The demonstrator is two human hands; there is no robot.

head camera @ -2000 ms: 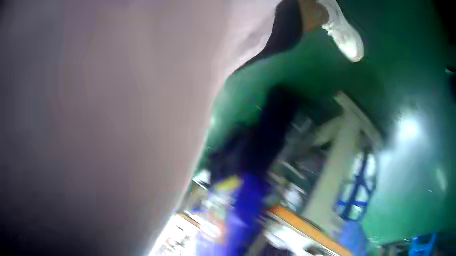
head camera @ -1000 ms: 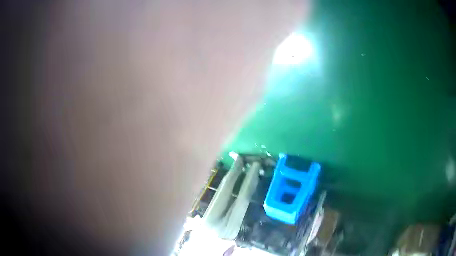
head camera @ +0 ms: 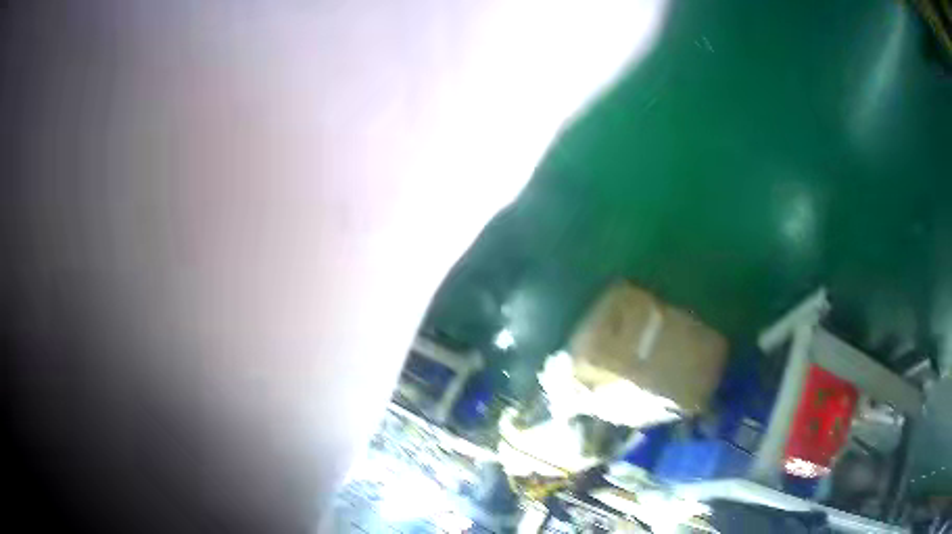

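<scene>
Neither of my hands can be made out. A large, pale, blurred shape (head camera: 230, 240) very near the lens covers the left half of the view; I cannot tell whether it is skin or cloth. Nearest in front, a tan carton (head camera: 652, 344) stands tilted in the picture at the lower middle. White cloth-like material (head camera: 616, 401) lies against its lower edge. Blue objects (head camera: 699, 459) show beside and below it, too blurred to name.
Glossy green floor (head camera: 710, 177) fills the upper right. A pale metal frame (head camera: 788, 391) with a red panel (head camera: 819, 420) stands at the lower right. A cluttered white tabletop (head camera: 418, 485) runs along the bottom. Yellow-black floor tape (head camera: 932, 21) shows at the top right corner.
The view has swung across the floor. The blue stool has left the picture; the carton, the frame with the red panel and the cluttered table now show. The pale shape is brighter.
</scene>
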